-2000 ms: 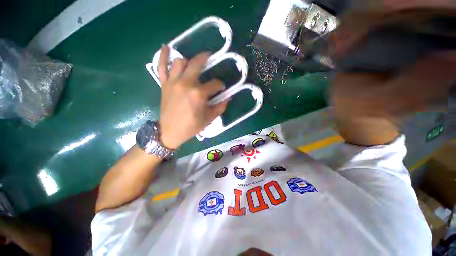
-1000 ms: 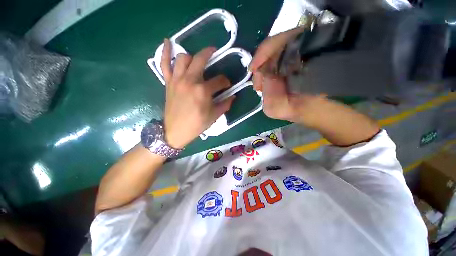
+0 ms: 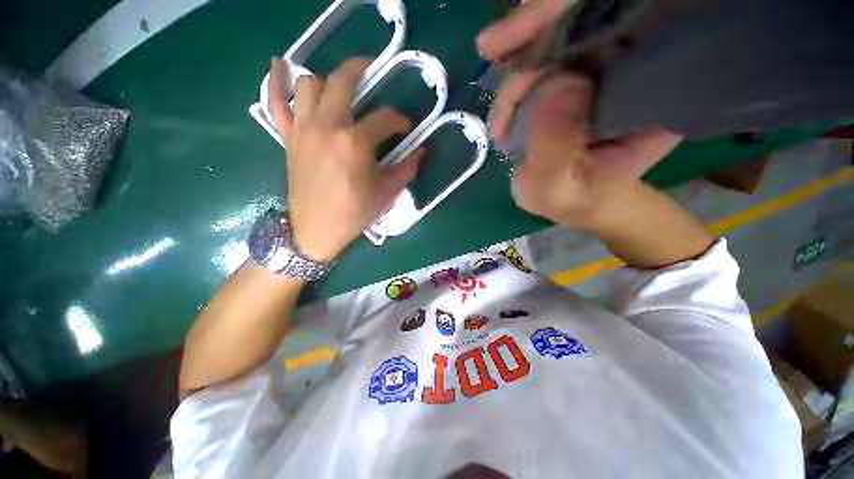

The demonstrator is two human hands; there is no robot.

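Three white plastic frames [image 3: 480,140] lie side by side on the green bench, their rounded loop ends pointing up and right. My left hand [image 3: 342,154] lies over their disc ends with fingers spread, holding them down. My right hand [image 3: 562,140] is just right of the loops, around the dark grey electric screwdriver [image 3: 721,70], which is blurred and close to the camera. The driver's tip cannot be made out. The driver and hand cover the upper right of the bench.
A clear bag of screws [image 3: 75,154] lies on the green bench [image 3: 178,309] at the left. A pale curved rail [image 3: 112,47] runs across the upper left. Cardboard boxes [image 3: 824,318] and yellow floor lines are at the right. Another person's arm [image 3: 42,440] shows at lower left.
The right hand and driver came from the upper right to the loops, then moved slightly off to the right. The frames and left hand have shifted a little up and left.
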